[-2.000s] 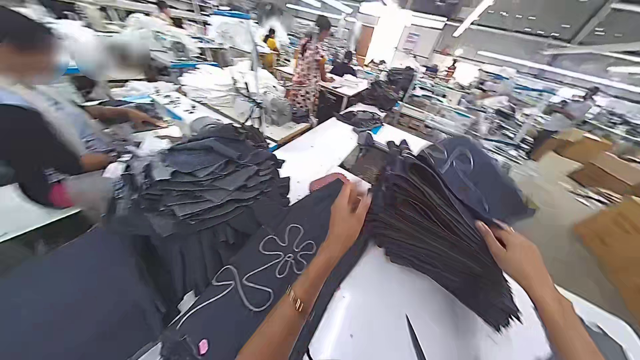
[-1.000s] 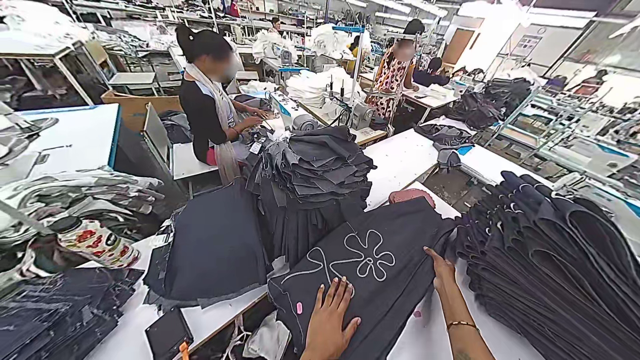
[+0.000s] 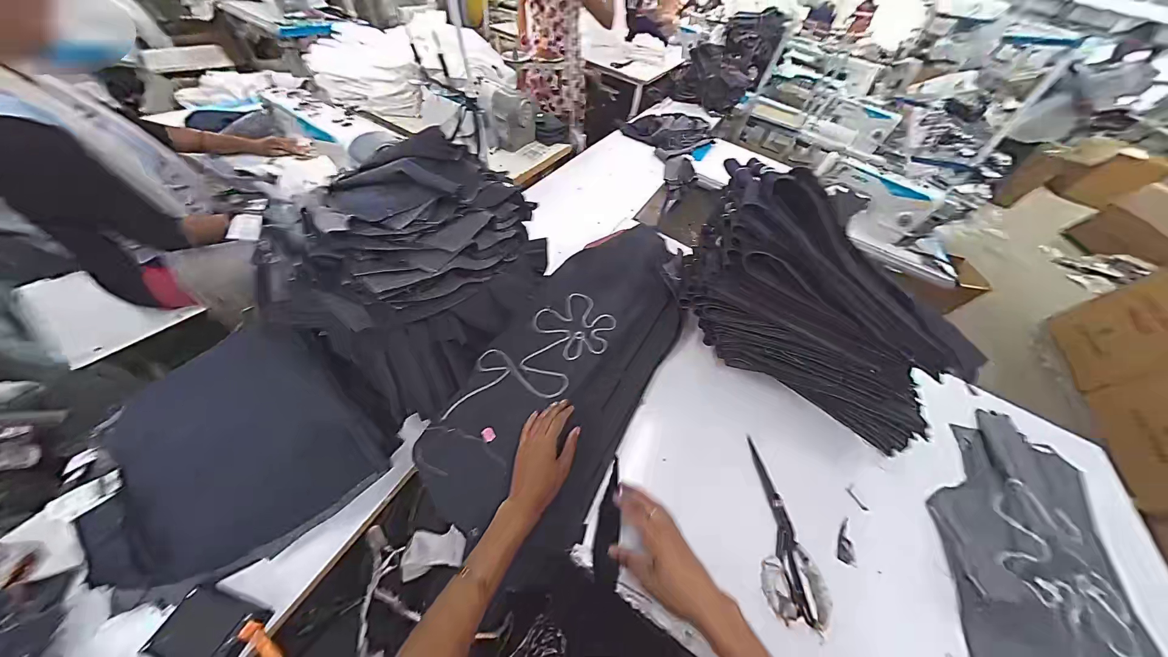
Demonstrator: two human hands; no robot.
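Observation:
A dark fabric panel [image 3: 607, 356] with a light corded flower and a pink tag lies across the table in front of me. My left hand [image 3: 543, 456] rests palm down on its lower part, fingers spread. Just right of the panel's lower edge, my right hand [image 3: 659, 547] is beside a narrow dark strip [image 3: 606, 529], blurred, its thumb and fingers apart; whether it touches the strip is unclear. Right of that hand lies a pair of fabric shears [image 3: 787, 547], blades pointing away. A folded stack of dark panels [image 3: 803, 310] is beyond the shears.
A heap of dark cut pieces [image 3: 429, 228] stands left of the panel, with flat dark pieces [image 3: 237, 456] nearer. A grey embroidered piece [image 3: 1040, 538] lies at the right. Cardboard boxes [image 3: 1118, 356] stand on the floor beyond. A co-worker [image 3: 82, 173] sits at the upper left.
My right hand has come from the panel's right edge to its lower right side. Two seconds ago it was at the folded stack. The view has swung left and back.

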